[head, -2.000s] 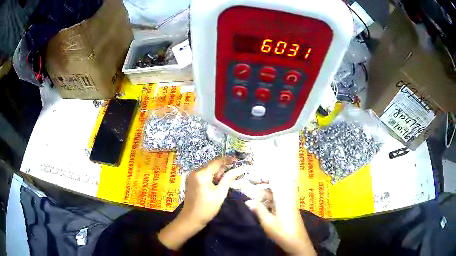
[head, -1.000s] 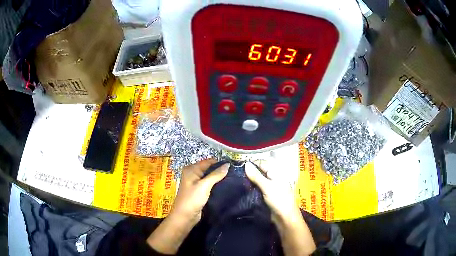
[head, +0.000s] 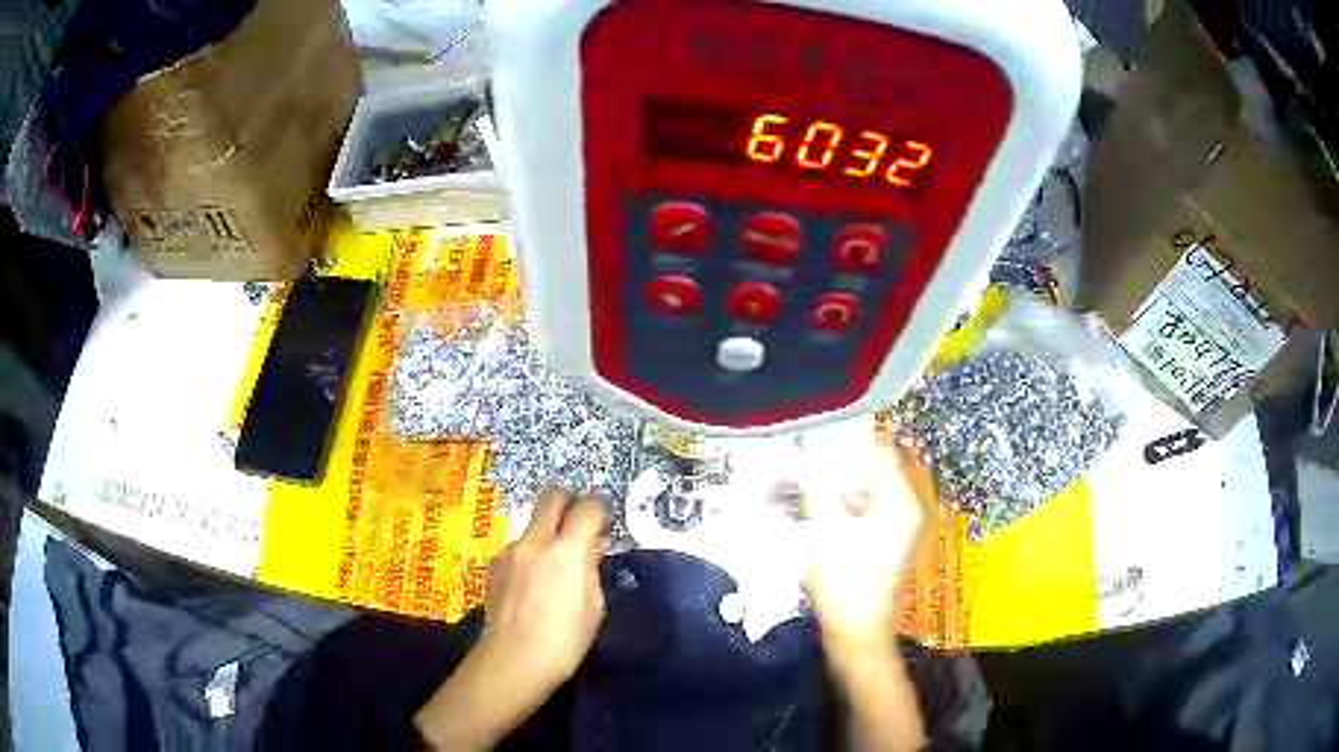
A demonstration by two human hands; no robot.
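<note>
The dark garment point(head: 690, 661) lies at the table's front edge, with a small round silver snap point(head: 627, 579) on it. The snap machine's white head with red front point(head: 756, 221) hangs above; its counter reads 6032. The pale round base plate point(head: 679, 507) shows below the head. My left hand point(head: 551, 588) is off the cloth, fingertips bunched at the lower edge of the left silver snap pile point(head: 514, 397); whether they hold a piece is hidden. My right hand point(head: 869, 551) is blurred and overexposed, left of the right snap pile point(head: 1013, 434); its grip cannot be made out.
A black phone point(head: 309, 379) lies left of the left pile. Behind are a pale tray of small parts point(head: 426, 188) and a brown carton point(head: 235, 147). A labelled carton point(head: 1248, 235) stands right, with a small black tool point(head: 1173, 445) in front of it.
The counter went from 6031 to 6032. Both hands have let go of the cloth under the head and moved apart, left and right. The garment's edge now lies nearer me, off the base plate.
</note>
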